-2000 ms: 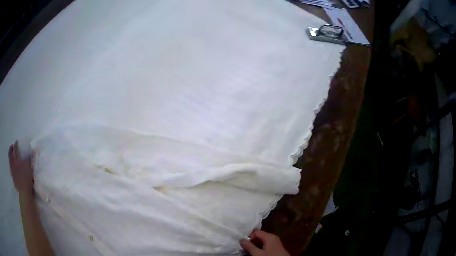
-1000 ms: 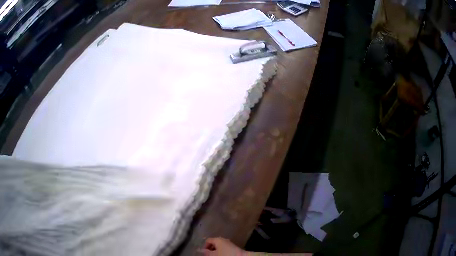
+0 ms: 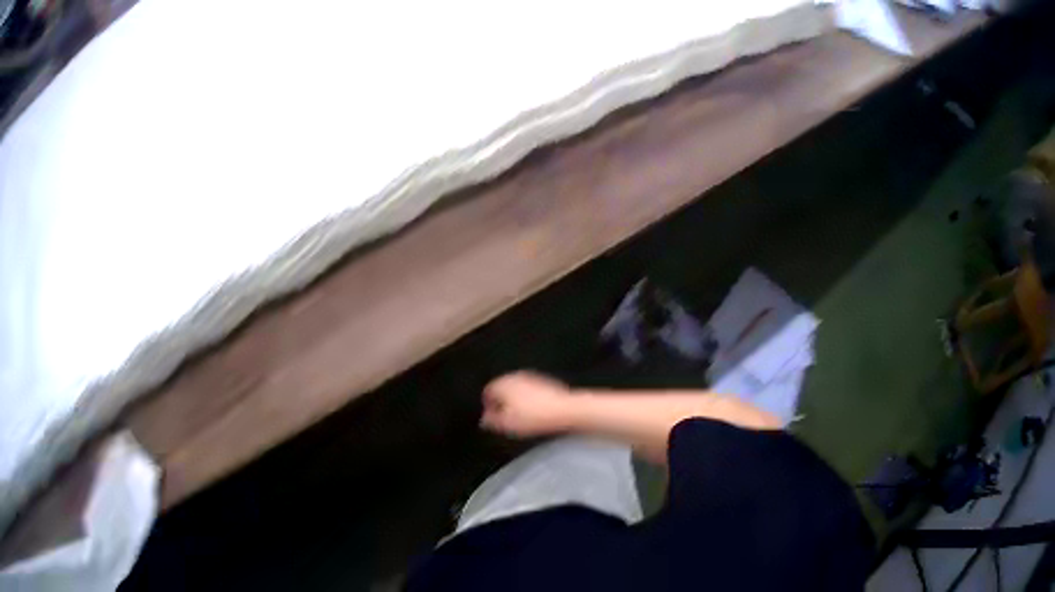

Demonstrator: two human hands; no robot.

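A thick stack of white fabric layers (image 3: 289,127) lies on the brown wooden table (image 3: 463,249), its wavy layered edge running along the table's near side. A loose white piece (image 3: 119,509) hangs over the table edge at the lower left. My right hand (image 3: 523,404) is in front of my body, off the table, with its fingers curled. It is blurred, and no fabric shows in it. My left hand is not in view.
White sheets (image 3: 764,341) and a crumpled pale piece (image 3: 654,322) lie on the green floor. White papers (image 3: 876,23) are on the table's far right end. A yellow-brown frame (image 3: 1004,330) stands at the right. White material (image 3: 561,480) shows by my body.
The view has swung down and along the table edge. My left hand has gone out of view since the earliest frame. My right hand has left the fabric edge and is off the table.
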